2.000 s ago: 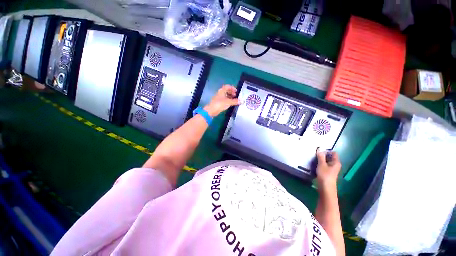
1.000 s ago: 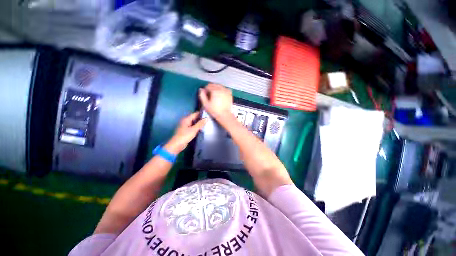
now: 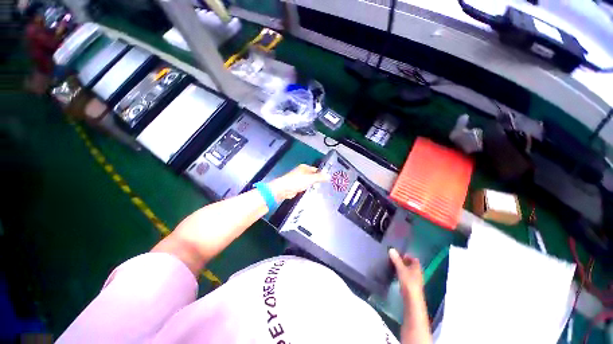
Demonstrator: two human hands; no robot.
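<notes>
A laptop unit with a grey-silver bottom cover (image 3: 322,225) lies in front of me on the green bench, turned at a slant. It shows a reddish round fan grille and a dark central area; its right part is blurred. My left hand (image 3: 300,180) is at its upper left edge, fingers on or around the edge. My right hand (image 3: 405,269) is at its lower right side, blurred, with the thumb near the cover; its grip is partly hidden.
Further laptop units (image 3: 232,158) lie in a row to the left. Behind are a crumpled plastic bag (image 3: 290,111) and a red-orange ribbed tray (image 3: 433,181). A small box (image 3: 497,205) and white sheets (image 3: 504,289) are at the right.
The view has swung and shows more of the bench. My right hand has moved from the unit's upper left corner to its right side. My left hand is at the upper left edge.
</notes>
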